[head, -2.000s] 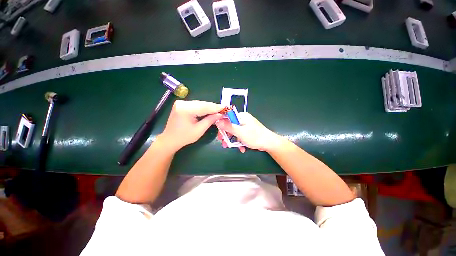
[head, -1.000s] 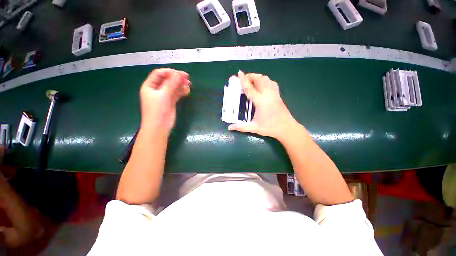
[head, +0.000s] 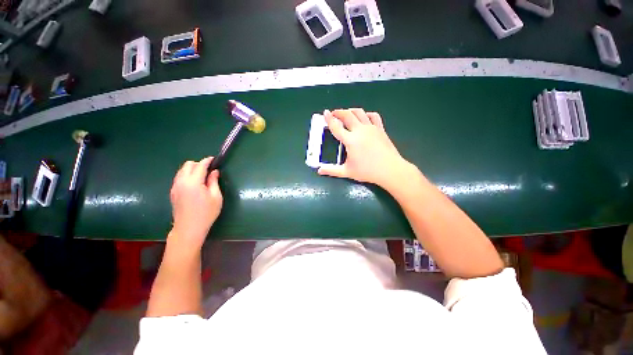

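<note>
A white assembled unit point(head: 316, 142) with a dark window lies on the green bench in front of me. My right hand point(head: 364, 147) lies over its right side, thumb at the near edge and fingers at the far edge. My left hand point(head: 197, 197) is closed around the black grip of a soft mallet point(head: 228, 142). The mallet head, with a yellow face towards the right, lies left of the unit. The mallet's lower grip is hidden by the hand.
A stack of white front frames point(head: 561, 119) stands at the right. A second mallet point(head: 78, 163) and a white unit point(head: 46, 184) lie at the left. White housings point(head: 320, 23) sit on the belt beyond the pale rail point(head: 416, 71). A neighbour's arm point(head: 21, 284) shows lower left.
The unit, first open in both hands, is now flat under my right hand. My left hand has let go of it and taken hold of the mallet. The belt's housings have shifted right.
</note>
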